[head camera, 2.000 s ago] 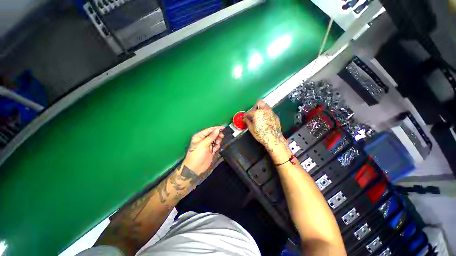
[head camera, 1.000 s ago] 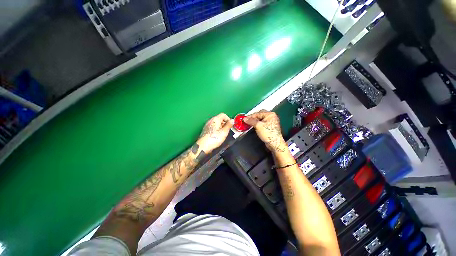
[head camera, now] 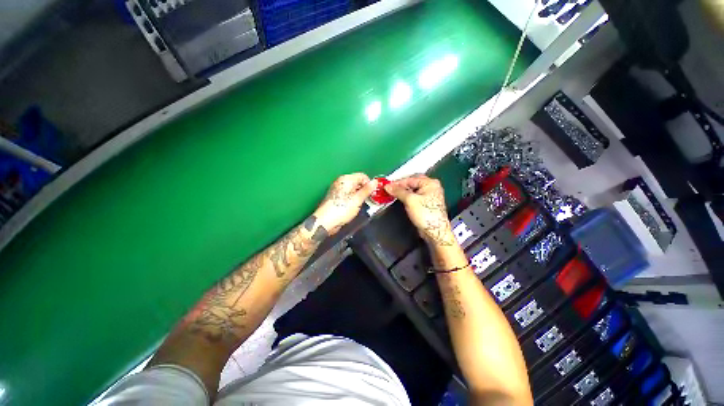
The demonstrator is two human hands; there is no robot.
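Note:
A small round red pot (head camera: pixel 382 190) stands on the white edge rail of the green belt. My left hand (head camera: pixel 348 197) is at the pot's left side with its fingertips pinched at the rim. My right hand (head camera: pixel 421 198) is at the pot's right side, thumb and finger pinched over it. Any small part between the fingertips of either hand is too small to tell. Black housings (head camera: pixel 476 225) lie in a row to the right of my right forearm, with silver metal plates (head camera: pixel 506 287) on them.
The green conveyor belt (head camera: pixel 230 174) runs beyond my hands. Loose metal fittings (head camera: pixel 508 151) are heaped at the back. Red bins (head camera: pixel 573 275) and an open blue tray (head camera: pixel 610 246) stand behind the housings. Hardware boxes (head camera: pixel 570 128) are on the rear ledge. A cord hangs over the belt.
My left hand has moved up and right from beside the rail to the pot's rim. My right hand has stayed at the pot, its fingers shifting slightly. The view has shifted slightly.

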